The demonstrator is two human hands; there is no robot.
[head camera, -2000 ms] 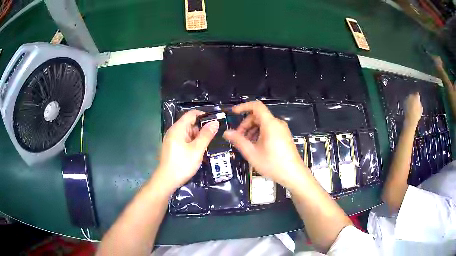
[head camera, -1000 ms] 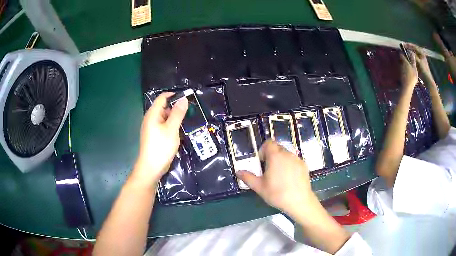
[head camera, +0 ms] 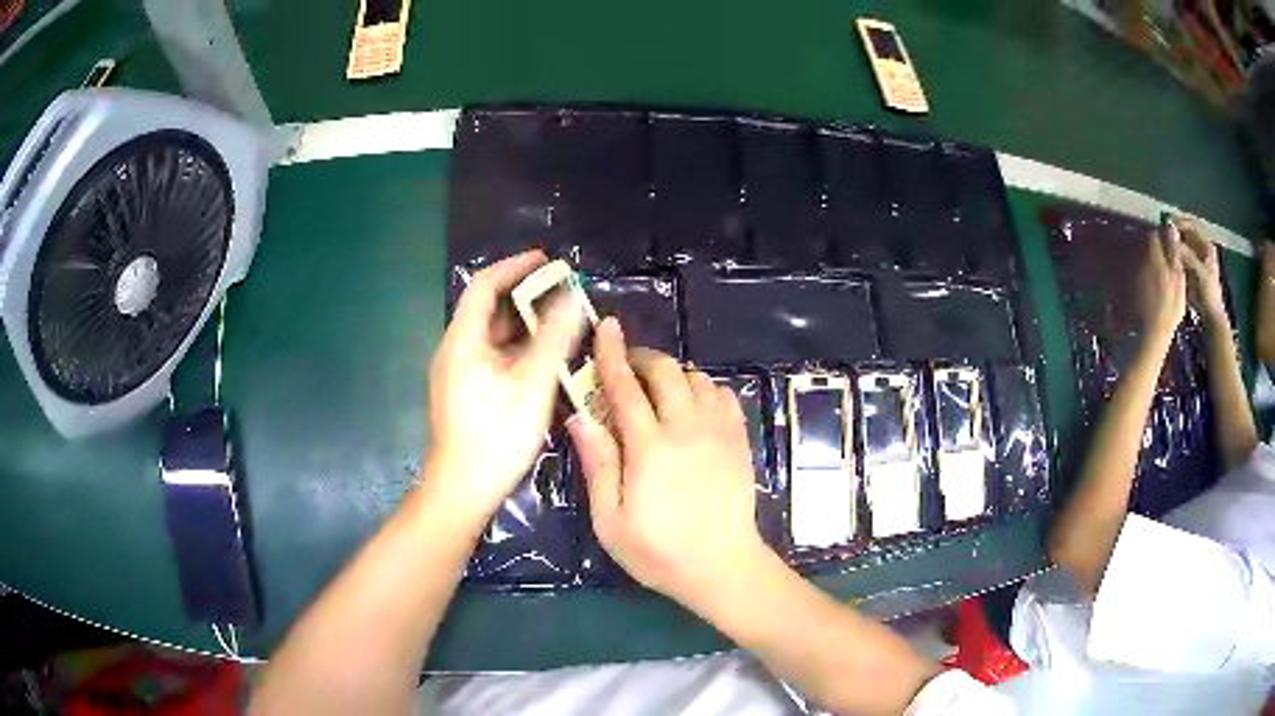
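Note:
My left hand grips the upper part of a keypad phone near the left middle of the pocket mat. The phone is tilted, with a pale frame at its top and a gold patterned lower part. My right hand holds its lower right side between thumb and fingers. The fingers hide much of the phone, so I cannot tell if it is one piece or two. Three front housings with dark windows and white lower halves lie in mat pockets to the right.
A box fan stands at the left, with a black slab below it. Two gold phones lie on the green conveyor. At the right, a co-worker's hands are raised over another black mat.
My right hand has moved left from the row of housings to the phone in my left hand. The nearest housing has left its pocket. The silver-and-white module is no longer visible.

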